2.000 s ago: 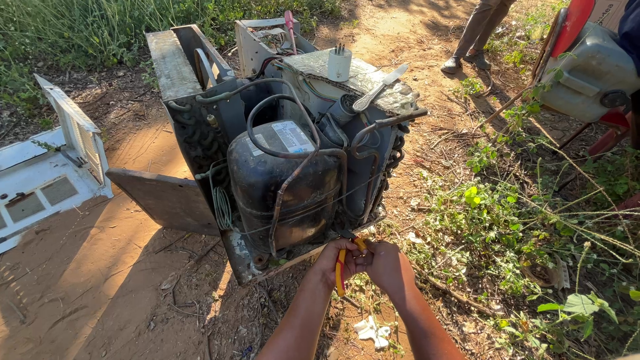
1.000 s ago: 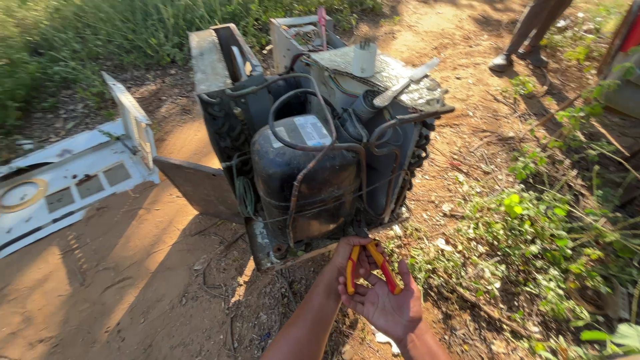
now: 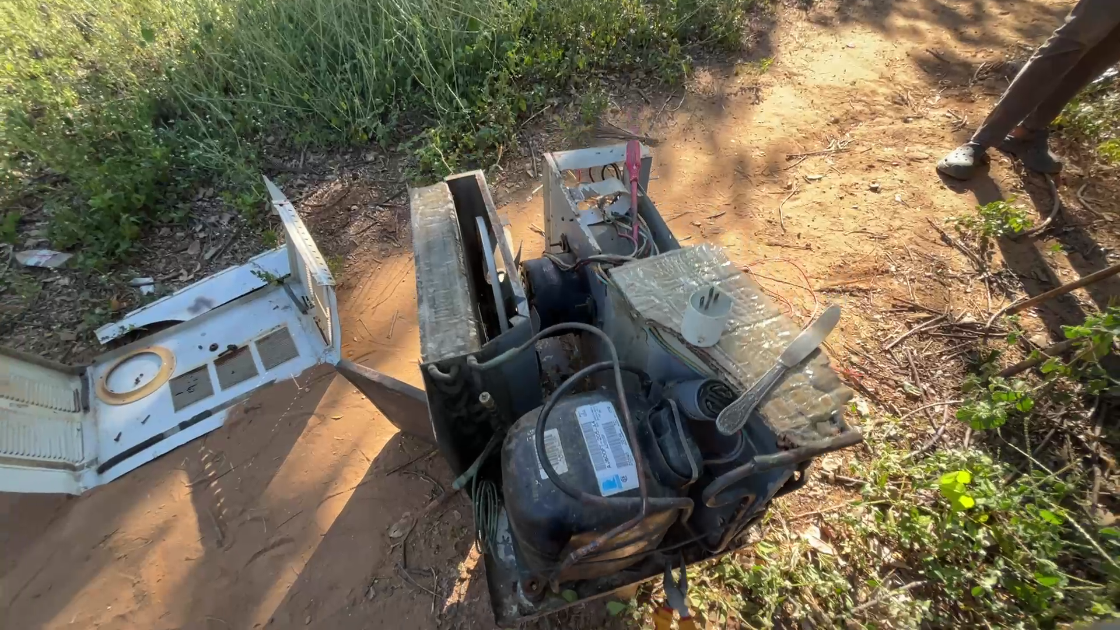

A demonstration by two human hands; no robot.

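Note:
Neither of my hands is in view. At the bottom edge, the jaws of pliers (image 3: 675, 588) point up beside the base of an opened air conditioner, and only the top of their yellow-orange handles shows; what holds them is hidden. The unit's black compressor (image 3: 573, 481) carries printed labels, with bent copper pipes (image 3: 619, 385) curving round it. A table knife (image 3: 777, 372) and a white plug adapter (image 3: 706, 317) lie on the silvery insulated panel (image 3: 652, 280). A pink-handled screwdriver (image 3: 633, 179) stands upright among the wires at the back.
A white metal casing (image 3: 236, 319) lies on the dirt at the left, near a dark flat panel (image 3: 385, 398) leaning against the unit. Tall grass (image 3: 350, 79) grows behind. At the upper right are a person's legs (image 3: 1037, 87), with branches and weeds (image 3: 980, 525) below.
My hands, earlier around the yellow-and-red pliers at the unit's front edge, are out of view; only the pliers' upper part shows. The view has shifted up and left.

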